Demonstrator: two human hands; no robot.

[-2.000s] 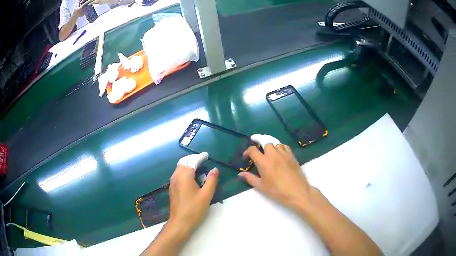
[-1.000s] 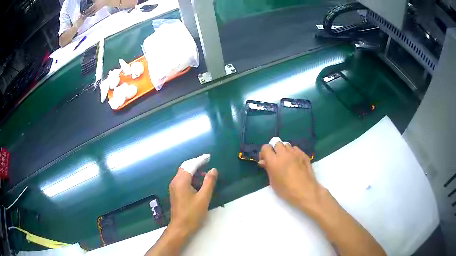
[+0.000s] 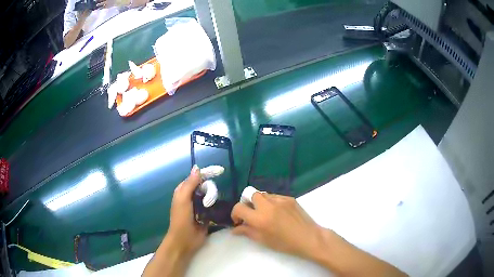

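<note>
A black phone frame [image 3: 213, 142] stands nearly upright in front of me, white patches at its top end. My left hand [image 3: 189, 201], with white finger cots, grips its left side, fingers over its open centre. My right hand [image 3: 271, 215] is at its lower right corner, fingers bent; whether it grips the frame is hidden. A second black frame [image 3: 278, 130] lies on the green belt just right of it, its lower end partly behind my right hand. A third frame [image 3: 325, 120] lies tilted farther right.
Another frame [image 3: 102, 235] lies at the lower left near a yellow strip [image 3: 40, 258]. A white sheet [image 3: 390, 200] edges the green belt [image 3: 162, 200]. Across are a grey post [image 3: 223, 43], an orange tray [image 3: 154, 89] with white items, and a person's arm [image 3: 73, 32]. Grey machinery stands right.
My left hand has taken hold of a frame and my right hand has moved left to it. Another frame lies apart on its right. The lower-left frame has shifted left.
</note>
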